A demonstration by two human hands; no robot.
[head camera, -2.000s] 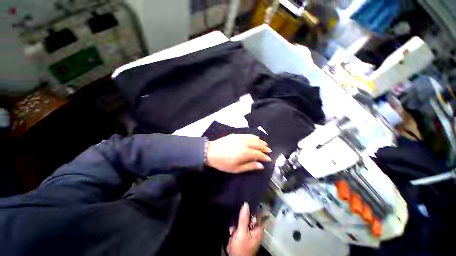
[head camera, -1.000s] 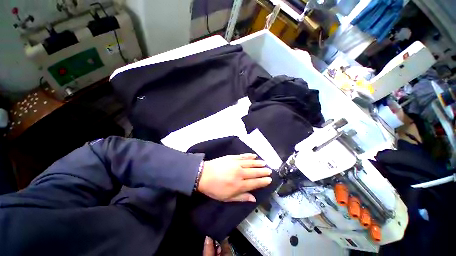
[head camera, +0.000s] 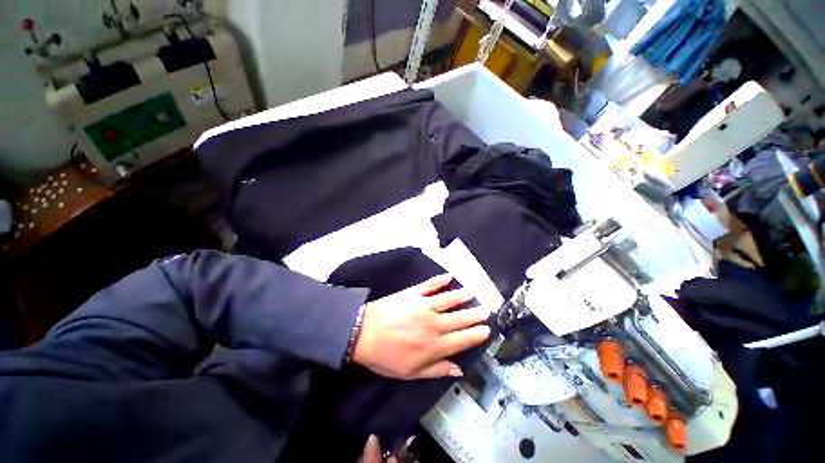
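A dark garment piece [head camera: 389, 393] lies in front of the overlock machine [head camera: 583, 289], its edge by the presser foot and needle area [head camera: 514, 312]. My left hand [head camera: 421, 330] lies flat on this piece, palm down, fingers spread towards the needle area. My right hand [head camera: 378, 452] shows only as fingertips at the bottom edge, by the near side of the cloth; a small dark thing is beside them, too cut off to name. A large dark panel [head camera: 335, 167] lies to the left, and a bunched dark pile [head camera: 516, 185] is behind the needle area.
A white trough rim [head camera: 308, 108] runs behind the cloth. Orange tension knobs [head camera: 635, 384] stand on the machine's near side. A dark garment heap [head camera: 751, 307] is at right. A cream box with a green panel [head camera: 136, 127] and a second sewing machine [head camera: 728, 136] stand farther back.
Over two seconds my left hand has moved left and down and its fingers have spread. My right hand has gone down-left, mostly out of the picture. More white surface shows between the cloths.
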